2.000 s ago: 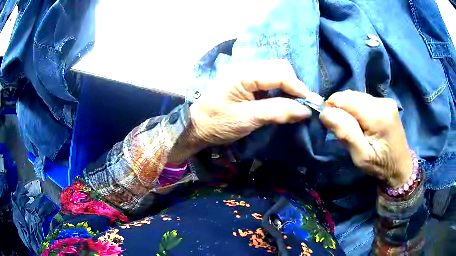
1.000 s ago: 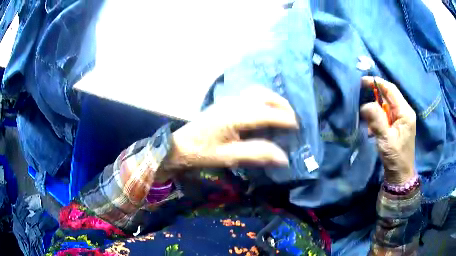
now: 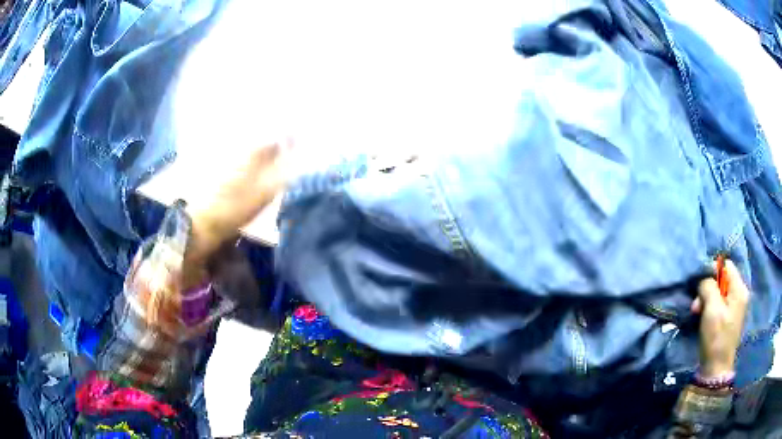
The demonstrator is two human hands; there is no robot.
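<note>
The blue denim garment point(image 3: 549, 189) lies spread in front of me, its near part hanging over my lap, with blurred folds. My left hand point(image 3: 236, 201) is blurred, at the garment's left side; whether it grips the cloth cannot be told. My right hand point(image 3: 722, 310) is at the garment's right edge, closed around the orange-red thread snips point(image 3: 723, 279), whose blades are hard to see. A small white tag point(image 3: 448, 337) shows on the garment's lower part.
The white table point(image 3: 249, 94) is strongly overexposed. A denim pile point(image 3: 94, 129) hangs over its left side. More denim point(image 3: 724, 111) lies at the right. My floral-clad lap point(image 3: 360, 394) is below the garment.
My hands have moved far apart, the left to the left, the right outward and down. The garment, bunched earlier, is now spread wide between them. The snips stay in my right hand.
</note>
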